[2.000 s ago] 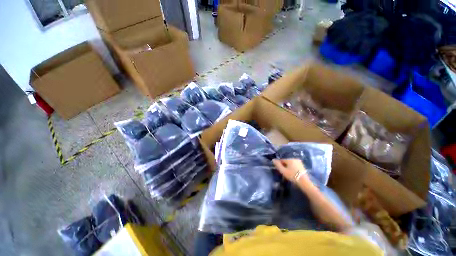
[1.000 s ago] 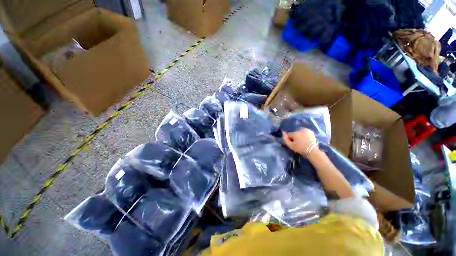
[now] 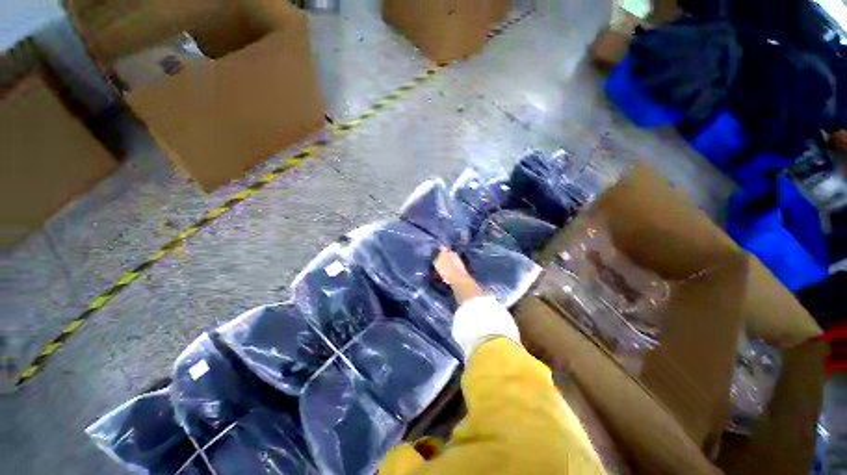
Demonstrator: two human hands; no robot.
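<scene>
My right hand (image 3: pixel 449 267), with a white cuff and yellow sleeve, is at the pinched middle of a tied bundle (image 3: pixel 399 258) of dark navy garments in clear bags. Its fingers look closed there, though they are small and blurred. The bundle rests among other bundles. Nearer, another tied bundle (image 3: pixel 376 371) shows white cord crossed over its middle, and one more (image 3: pixel 246 436) lies at the lower left with a small white sticker. My left hand is not in view.
A large open carton (image 3: pixel 678 306) with clear-bagged items stands right of the bundles. Another open carton (image 3: pixel 232 111) and a closed-looking one (image 3: pixel 46 158) stand at the upper left, beyond yellow-black floor tape (image 3: pixel 176 243). Blue bins (image 3: pixel 641 93) with dark items are at the upper right.
My right hand has moved left and forward from beside the carton to the row of bundles. The bundle it carried is now down among them. The view has shifted slightly.
</scene>
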